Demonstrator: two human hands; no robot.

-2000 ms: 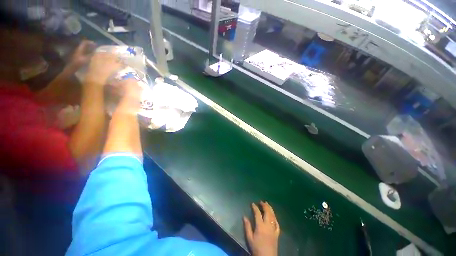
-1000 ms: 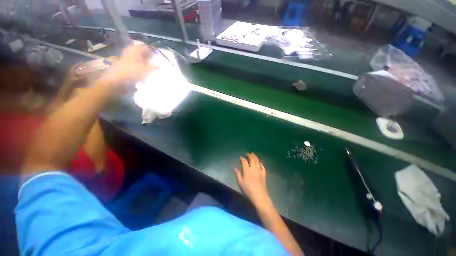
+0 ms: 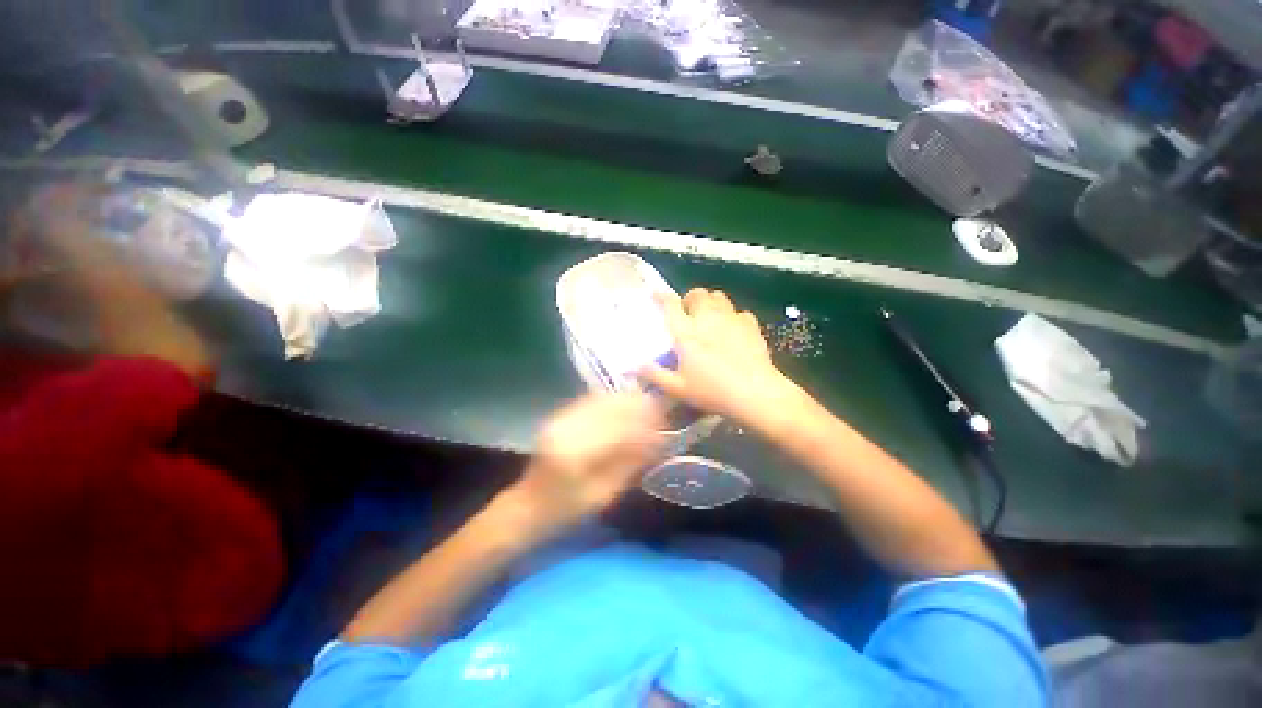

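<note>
A white oblong housing [image 3: 609, 307] stands on the green bench in front of me, open side up, its inside washed out by glare. My right hand [image 3: 720, 353] lies over its right side, with a bit of blue showing under the fingers. My left hand [image 3: 598, 440] is blurred at the housing's near end, fingers bent; whether it grips something is unclear. A rounded end cover [image 3: 696, 481] with ring markings hangs at the bench edge below the hands. Thin strands show between cover and housing.
Right of the housing lie scattered screws [image 3: 794, 333], a white button [image 3: 792, 313], a black electric screwdriver [image 3: 936, 369] and a white cloth [image 3: 1066, 387]. Another white cloth [image 3: 307, 263] lies left. A grey grille housing [image 3: 961, 159] stands beyond the pale strip. A person in red sits left.
The housing now stands in front of me. My left hand has come back from the left side to it. My right hand has left the bare bench and is on the housing. The view has turned left.
</note>
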